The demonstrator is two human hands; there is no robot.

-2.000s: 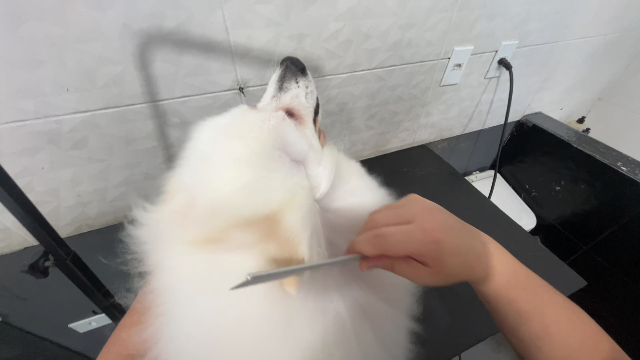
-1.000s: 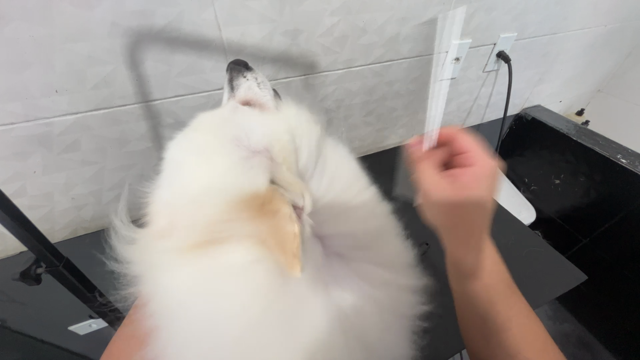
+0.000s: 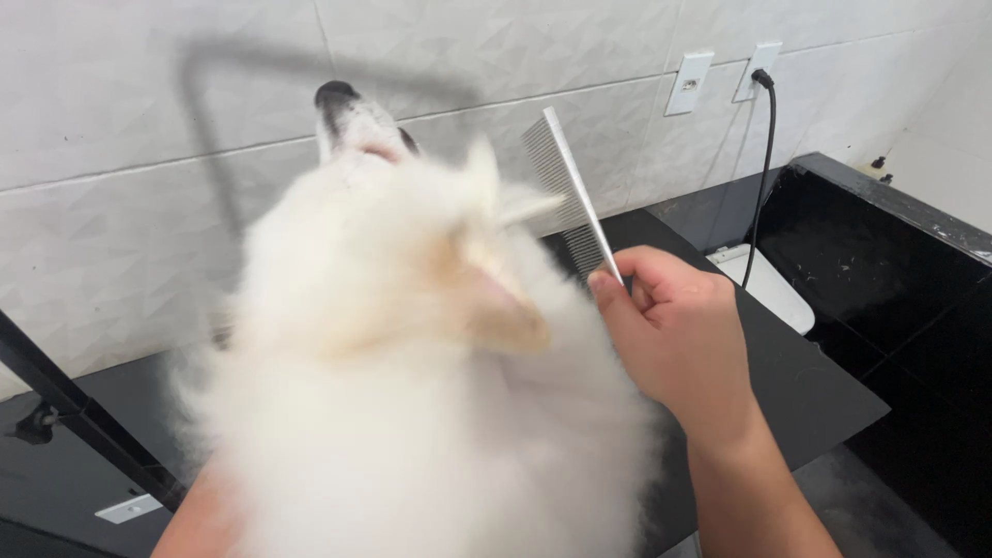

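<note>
A fluffy white dog [image 3: 372, 403] with tan patches on its ears fills the middle of the view, its black nose pointing up toward the wall. My right hand [image 3: 674, 325], at the dog's right side in the picture, grips a metal grooming comb [image 3: 575, 194] by its lower end. The comb stands upright with a slight tilt, teeth facing left, beside the fur of the ear. Of my left arm only the forearm shows at the lower left; fur hides the left hand.
The dog is on a dark grooming table [image 3: 775, 372] against a white tiled wall [image 3: 496, 46]. A black metal post [image 3: 85, 411] rises at the left. Right of the table are a black tub [image 3: 876, 263], a white lid-like object [image 3: 763, 291] and a plugged-in black cable [image 3: 769, 170].
My right hand has moved from over the dog's fur out to its right side, still with the comb, now upright. The dog's head has shifted and its ears show differently.
</note>
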